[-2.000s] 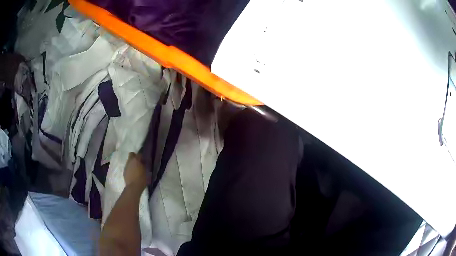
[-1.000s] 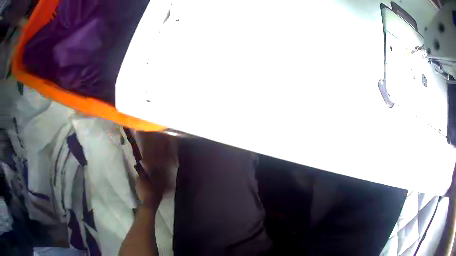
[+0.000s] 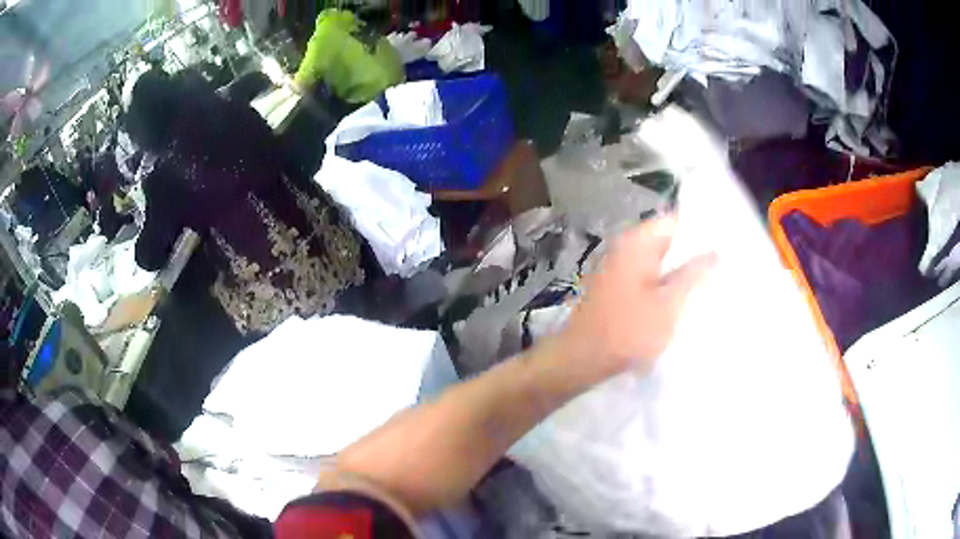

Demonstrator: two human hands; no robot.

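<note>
A large white fabric piece (image 3: 737, 421), overexposed and partly blurred, spreads over the lower centre right, with its upper end raised. My left hand (image 3: 637, 300) reaches in from the lower left, blurred, with its thumb over the white fabric. It appears to grip the fabric's left edge; its fingertips are not clear. My right hand is out of the picture.
An orange-rimmed crate (image 3: 811, 279) with purple pieces stands right, beside the white table (image 3: 916, 368). A white stack (image 3: 326, 374) lies left. A blue crate (image 3: 453, 137), fabric scraps (image 3: 526, 284) and a person in dark patterned clothing (image 3: 253, 200) are beyond. Plaid cloth shows lower left.
The view has swung left and up from the table and lap to the workshop floor. My left hand has moved from the hanging panels beside the lap to the raised white fabric.
</note>
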